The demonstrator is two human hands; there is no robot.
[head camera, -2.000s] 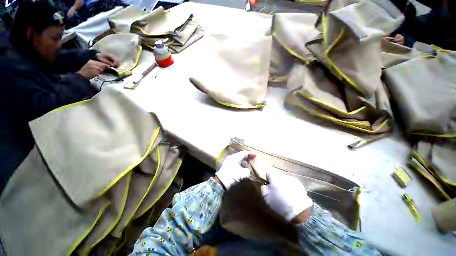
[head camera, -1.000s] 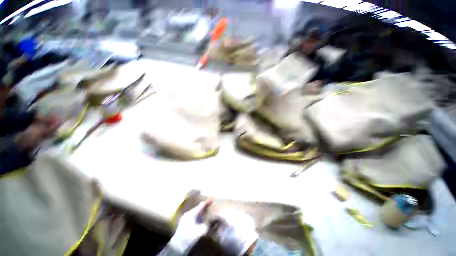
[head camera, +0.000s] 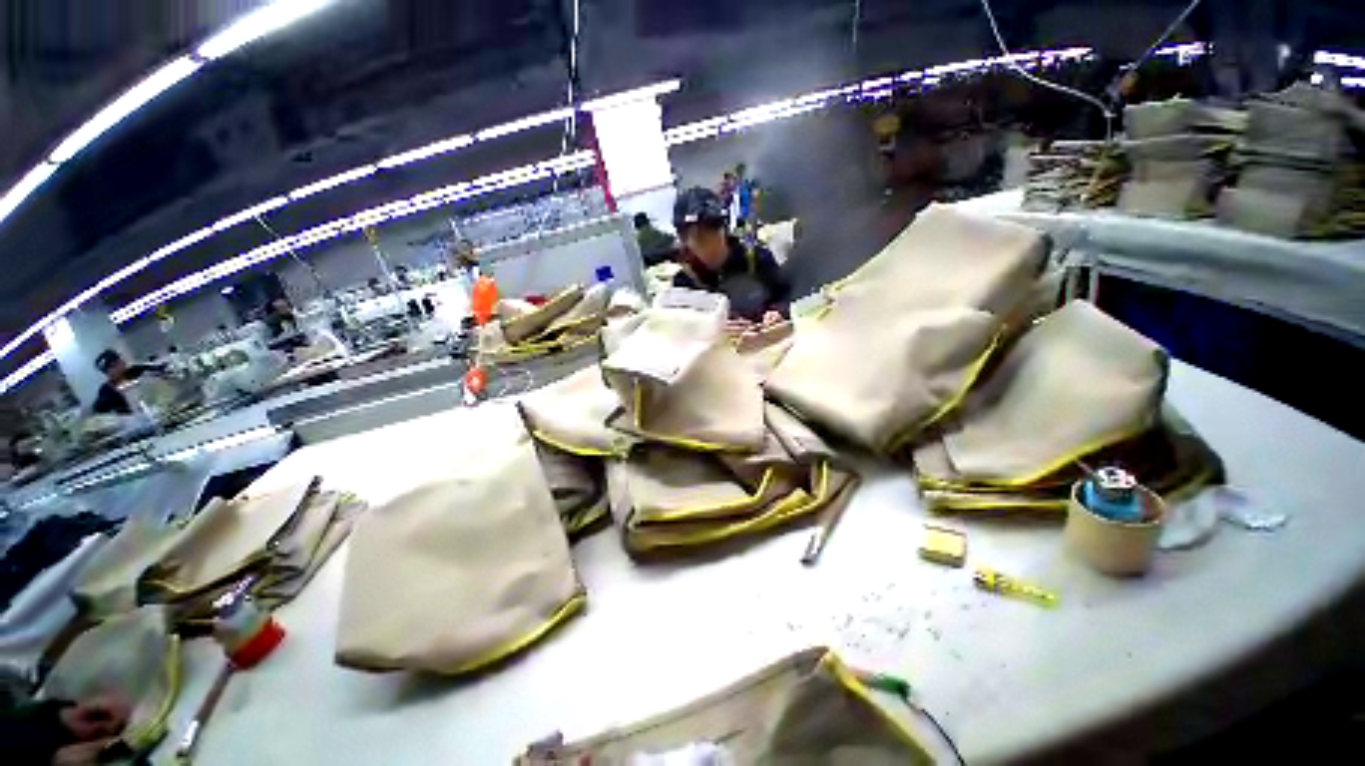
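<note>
A beige bag body with yellow edging (head camera: 794,718) lies at the table's near edge, cut off by the bottom of the picture. A blurred bit of white glove shows against it at the bottom edge; it seems to be my right hand (head camera: 692,754), and its fingers and grip are hidden. My left hand is not in view. A small green thing (head camera: 889,684) with a thin dark cord is at the bag's right corner.
A single bag body (head camera: 457,561) and piled bags (head camera: 883,352) lie ahead. A yellow block (head camera: 943,545), yellow tool (head camera: 1015,587) and blue-topped can in a tan holder (head camera: 1114,531) are right. A red-and-white bottle (head camera: 252,636) and a neighbour's hand (head camera: 90,721) are left.
The view has swung up and to the right. My gloved hands, both visible on the bag before, have dropped almost wholly out of the picture.
</note>
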